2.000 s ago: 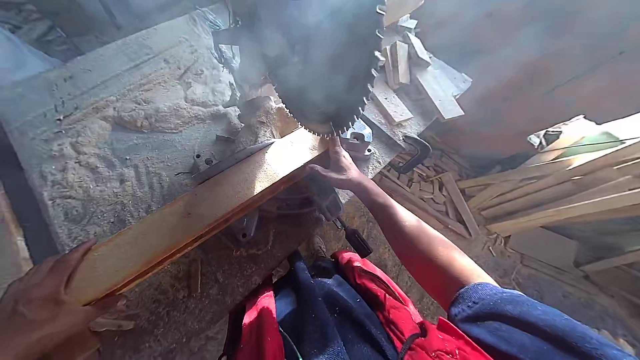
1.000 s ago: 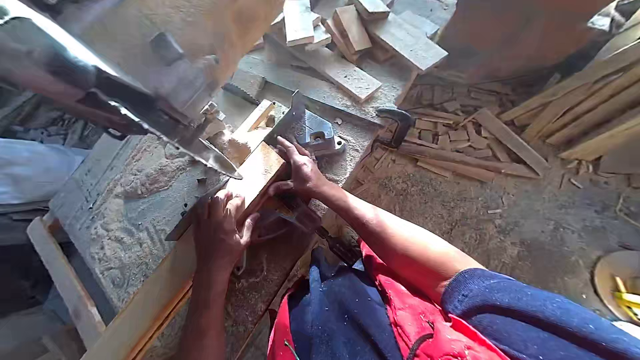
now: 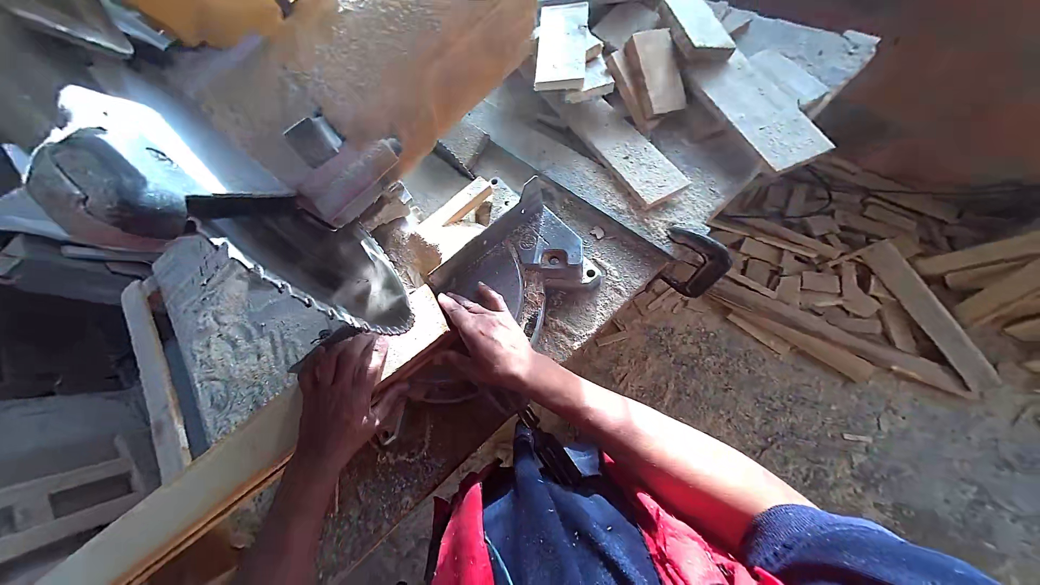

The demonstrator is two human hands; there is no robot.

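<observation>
A long wooden board (image 3: pixel 195 479) lies across the base of a miter saw (image 3: pixel 487 276), running from the lower left to the middle. My left hand (image 3: pixel 345 398) grips the board, fingers over its top near the toothed saw blade (image 3: pixel 341 276). The blade hangs just above and left of the board's end, very close to my left fingertips. At that end, my right hand (image 3: pixel 491 337) presses with its fingers against the board's edge, beside the saw's metal fence; part of its palm side is hidden.
Wood offcuts (image 3: pixel 650 77) lie piled on the dusty workbench (image 3: pixel 244 341). A black clamp (image 3: pixel 699 260) juts from the bench's edge. More scraps (image 3: pixel 837 292) and long strips cover the floor at right. A wooden frame piece (image 3: pixel 154 374) stands at left.
My left hand has moved along the board from its far left part to near the blade. The blade stood over the board's end two seconds ago and now sits further left. The view has shifted.
</observation>
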